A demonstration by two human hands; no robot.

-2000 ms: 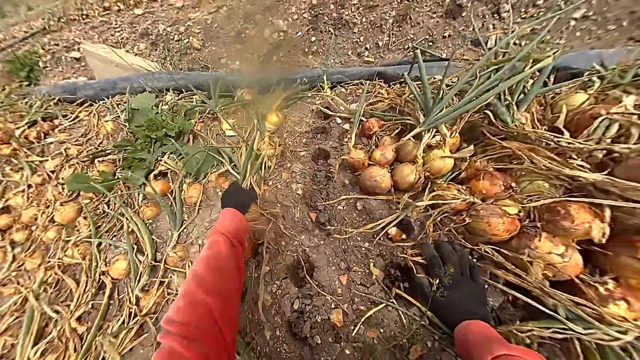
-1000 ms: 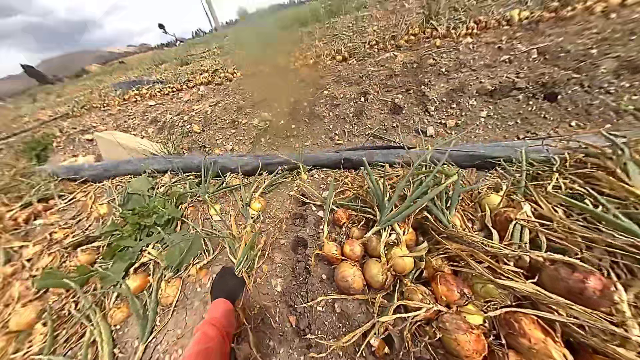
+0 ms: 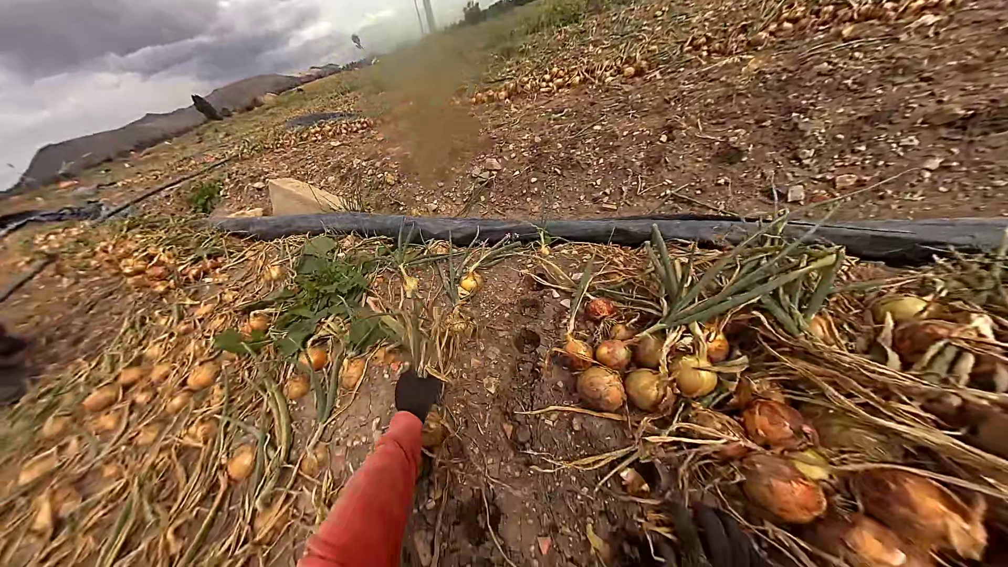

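Note:
My left hand (image 3: pixel 418 394), in a black glove under a red sleeve, is at the dry tops of an onion plant (image 3: pixel 423 339); its fingers are largely hidden and the grip is unclear. An onion bulb (image 3: pixel 434 429) shows just beside the wrist. At the bottom edge, right of centre, my right hand (image 3: pixel 713 535) in a dark glove is partly cut off and dim, close to the large pulled onions (image 3: pixel 783 488). Smaller onions (image 3: pixel 601 387) with green tops lie in a cluster above it.
A dark plastic hose (image 3: pixel 567 231) crosses the ground beyond the onions. Many onions (image 3: pixel 202 376) among dry leaves cover the left side, with a green leafy weed (image 3: pixel 331 283). A pale block (image 3: pixel 299 197) stands behind the hose. Part of a dark object shows at the left edge.
The view has tilted up, bringing sky and hills in. My right hand, flat by the large onions two seconds ago, now shows only dimly at the bottom edge.

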